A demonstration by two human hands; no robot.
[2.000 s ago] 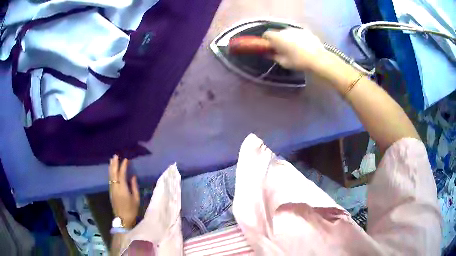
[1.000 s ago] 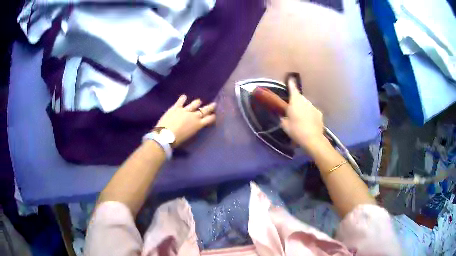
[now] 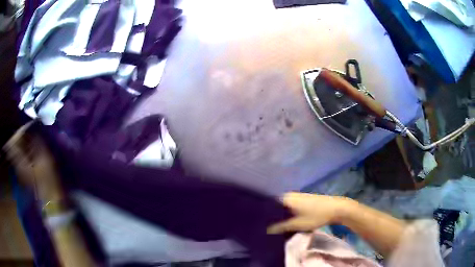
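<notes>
The dark purple garment (image 3: pixel 177 201) is stretched between my hands across the near left edge of the table, with pale interlining showing below it. More of it, with pale interlining (image 3: pixel 73 70), lies heaped at the table's left. My left hand (image 3: pixel 32 156), blurred, is at the garment's left end; its fingers are unclear. My right hand (image 3: pixel 307 213) holds the garment's right end near the table's front edge. The steam iron (image 3: pixel 344 101) rests on the right of the table, its red-brown handle free of my hands.
The pressing table (image 3: pixel 229 88) has a pinkish-tan patch and dark spots. A flat dark cloth piece (image 3: pixel 308 2) lies at its far edge. The iron's cord (image 3: pixel 448 140) runs off right. Pale pieces lie on blue material (image 3: pixel 416 31) at the upper right.
My right hand has let go of the iron and taken the garment. The iron stands further right. My left hand has moved far left, and the garment's purple band is drawn toward me.
</notes>
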